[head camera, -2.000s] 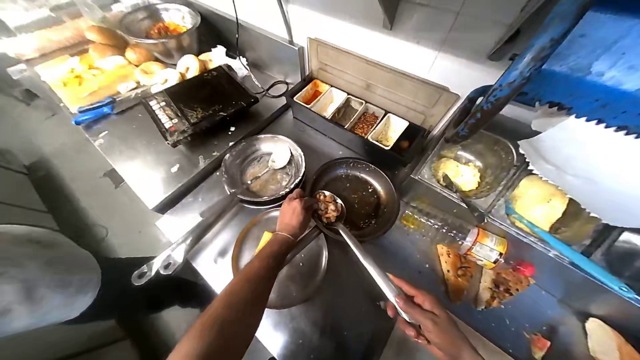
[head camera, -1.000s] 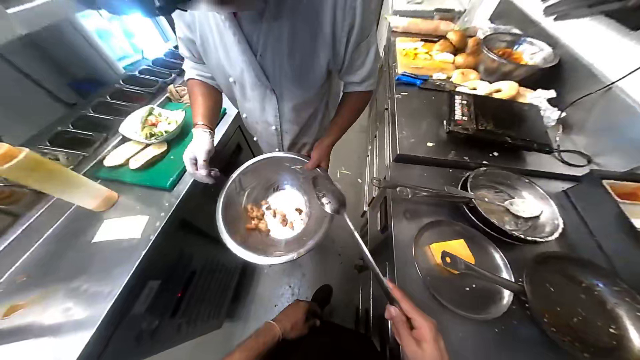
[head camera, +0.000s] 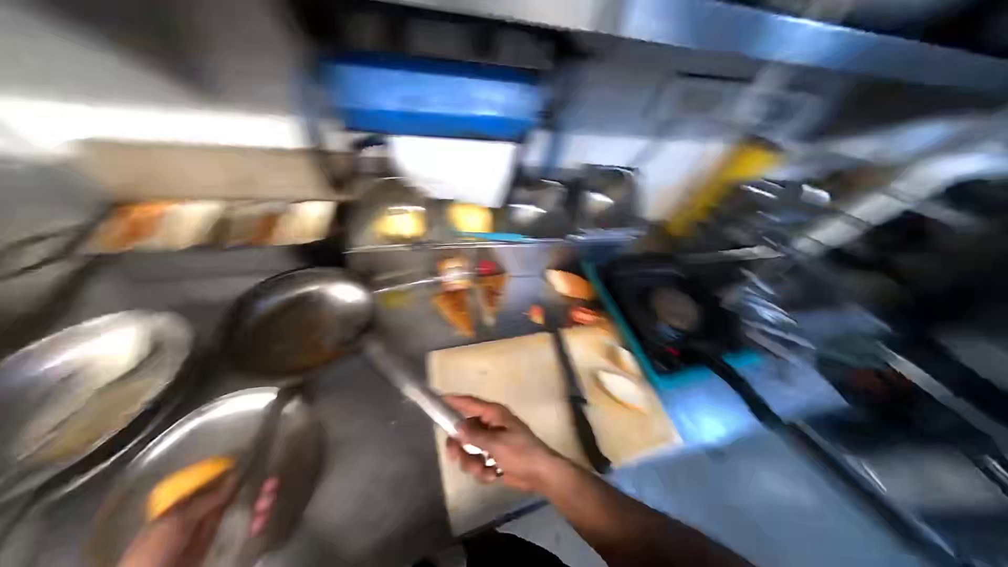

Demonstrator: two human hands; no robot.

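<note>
The whole view is blurred. At the lower left, my left hand (head camera: pixel 185 524) is wrapped around the handle of a dark frying pan (head camera: pixel 295 323), with fingertips showing on the handle's right side. Under that handle lies a round metal plate or lid (head camera: pixel 303 465) with an orange-yellow slice (head camera: pixel 189 484) beside my knuckles. My right hand (head camera: pixel 500 445) grips the end of a metal ladle or large spoon (head camera: pixel 409 386). Its handle slants up left to the frying pan's right edge; its bowl cannot be made out clearly.
A metal pan (head camera: pixel 87 394) stands far left. A cutting board (head camera: pixel 496 370) with a black-handled knife (head camera: pixel 583 425) and bread pieces (head camera: pixel 622 386) lies under and beyond my right hand. Farther right is a black pan (head camera: pixel 669 315) with food. Ingredient containers (head camera: pixel 213 224) line the back.
The view has swung right, away from the co-worker and the held bowl. The ladle has left that bowl and is by the frying pan. My left hand has taken the pan's handle.
</note>
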